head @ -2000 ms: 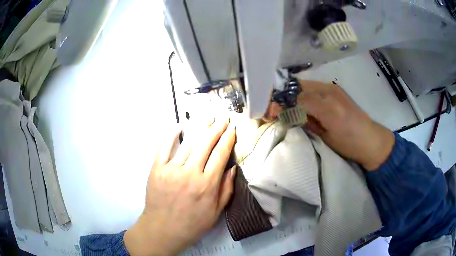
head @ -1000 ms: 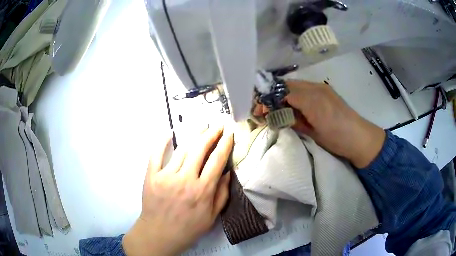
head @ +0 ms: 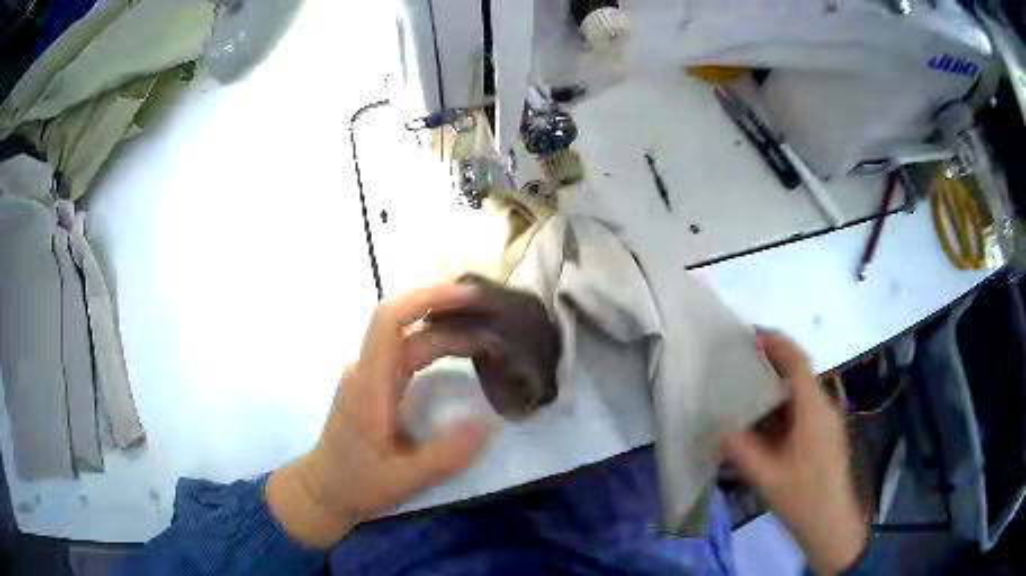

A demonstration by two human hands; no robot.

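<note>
The beige fabric piece [head: 703, 377] hangs in folds from the needle area over the table's front edge. The dark brown band [head: 520, 343] is bent into a curve at its left side. My left hand [head: 377, 411] is at the band's left end, fingertips against it, thumb well apart from the fingers; it is slightly blurred. My right hand [head: 804, 450] grips the beige piece's right edge, with some fingers hidden behind the cloth. The presser foot area [head: 473, 180] of the sewing machine [head: 512, 68] is at the fabric's upper end, partly lost in glare.
Cut beige pieces [head: 39, 338] lie at the left, below olive-green fabric [head: 107, 84]. A slim black tool [head: 759, 137], a white stick [head: 812, 191], a dark red pencil [head: 878, 231] and yellow-handled scissors [head: 956, 219] are at the right. A grey bin [head: 977, 416] stands beside the table.
My right hand has come out from behind the machine head to the fabric's right edge. My left hand has lifted off the cloth and opened. The brown band has curled upward. The view has shifted.
</note>
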